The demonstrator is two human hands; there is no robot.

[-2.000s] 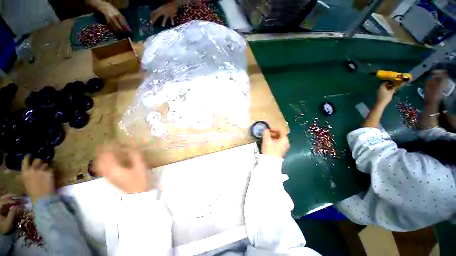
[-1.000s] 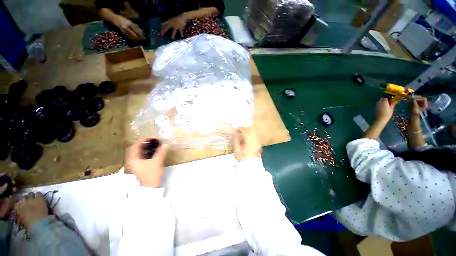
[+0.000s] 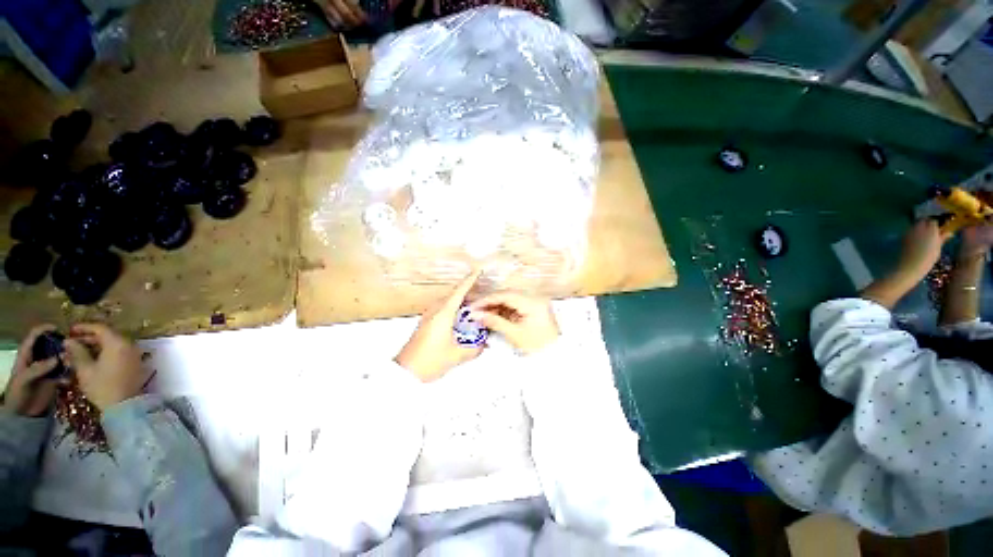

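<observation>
My left hand (image 3: pixel 433 346) holds a black round housing with a white disc on its face (image 3: pixel 470 327), just above the white work surface (image 3: pixel 463 435). My right hand (image 3: pixel 525 322) touches the unit's face from the right with its fingertips. The clear plastic bag (image 3: pixel 490 87) lies beyond my hands on a tan board (image 3: pixel 642 245), with white discs (image 3: pixel 383 223) in it. A pile of black round housings (image 3: pixel 120 207) lies on the left board.
A small open cardboard box (image 3: pixel 310 96) stands behind the left board. At left, a worker's hands (image 3: pixel 93 364) hold a black housing. At right, a worker holds a yellow tool (image 3: pixel 960 207) over the green surface (image 3: pixel 686 381), where units (image 3: pixel 771 242) and small coppery pieces (image 3: pixel 746 310) lie.
My hands have come together at the centre. The dark housing in my left hand now shows a white face. The view has shifted, and the left worker's hands now hold a housing higher up.
</observation>
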